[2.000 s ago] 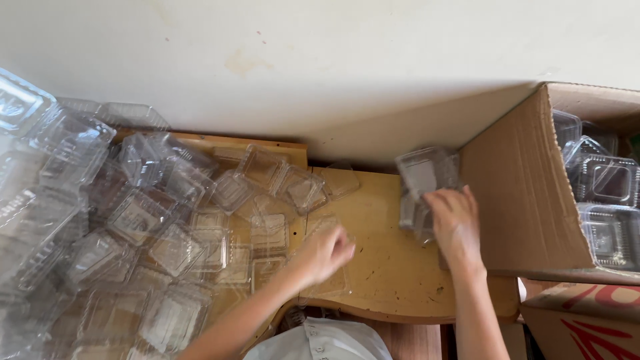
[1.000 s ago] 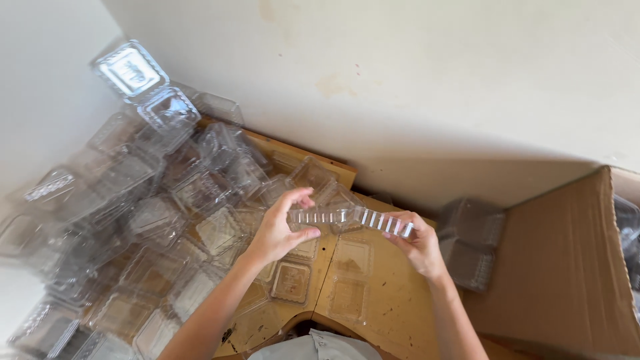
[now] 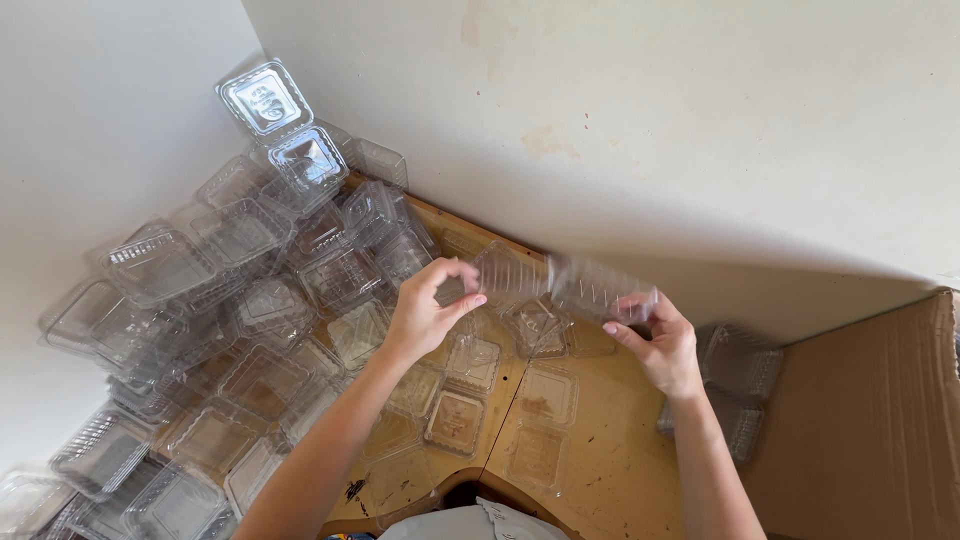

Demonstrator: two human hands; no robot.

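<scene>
Both my hands hold an opened clear plastic clamshell container (image 3: 551, 281) above the wooden table, its two ribbed halves spread left and right and blurred. The fingertips of my left hand (image 3: 435, 304) pinch its left end. My right hand (image 3: 660, 337) grips the right end between thumb and fingers. Below them, flat opened clamshells (image 3: 544, 390) lie on the yellowish wooden table (image 3: 600, 465). To the right of my right wrist, nested clear containers (image 3: 731, 367) stand against the cardboard box.
A large heap of clear clamshell containers (image 3: 262, 375) covers the left part of the table, and an opened one (image 3: 266, 101) leans at its top against the wall. A cardboard box (image 3: 862, 427) borders the right side. The wall (image 3: 675, 112) runs behind the table.
Two seconds ago my right hand was at the containers beside the box, and my left hand was away from it, over the table. Now both hands hold a clamshell between them. The view has turned left.
</scene>
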